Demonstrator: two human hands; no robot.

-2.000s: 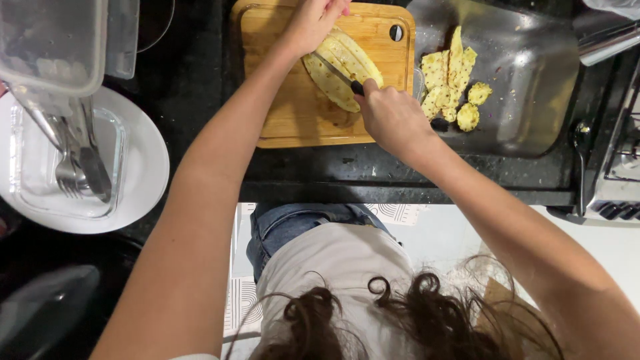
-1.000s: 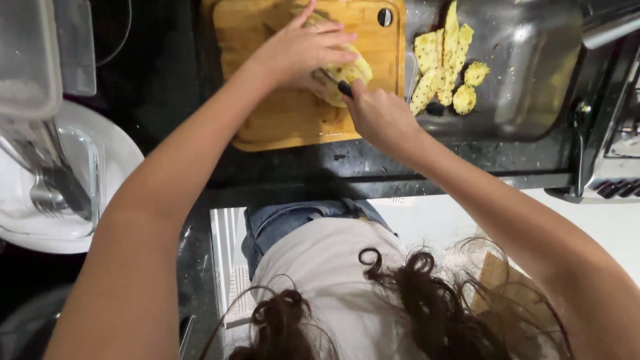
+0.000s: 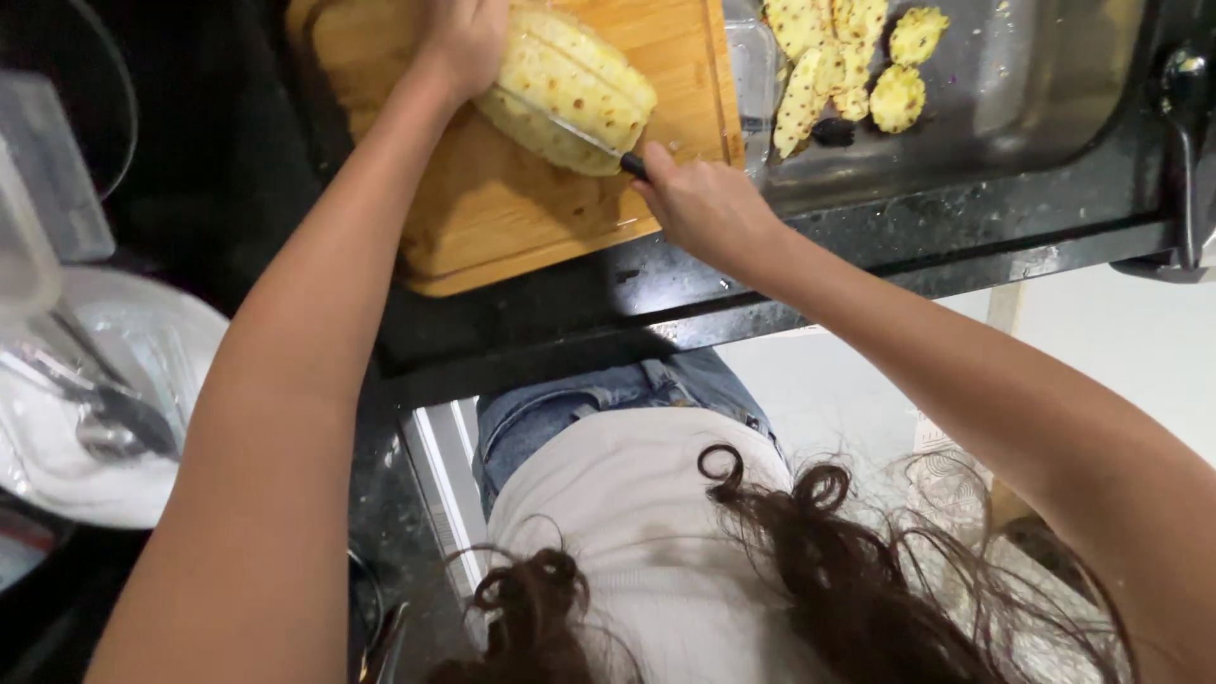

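Note:
A peeled pineapple (image 3: pixel 579 81) lies slanted on a wooden cutting board (image 3: pixel 513 237), its surface dotted with brown eyes. At its upper left end is my left hand (image 3: pixel 465 43), pressed against the fruit and partly cut off by the frame's top edge. My right hand (image 3: pixel 708 195) grips the black handle of a knife (image 3: pixel 634 165); the blade lies along the pineapple's lower side, partly in or against the flesh. How deep the blade sits cannot be told.
Pineapple peel pieces (image 3: pixel 807 90) and round slices (image 3: pixel 898 98) lie in the steel sink (image 3: pixel 1026 104), right of the board. A white plate (image 3: pixel 123 503) with a clear container and cutlery stands on the left. A black utensil (image 3: pixel 1183 161) rests at the far right. The dark counter edge (image 3: pixel 589 347) runs below.
My left hand lay over the middle of the pineapple a second ago and is now at its upper left end, so more of the fruit shows. The knife stays in my right hand.

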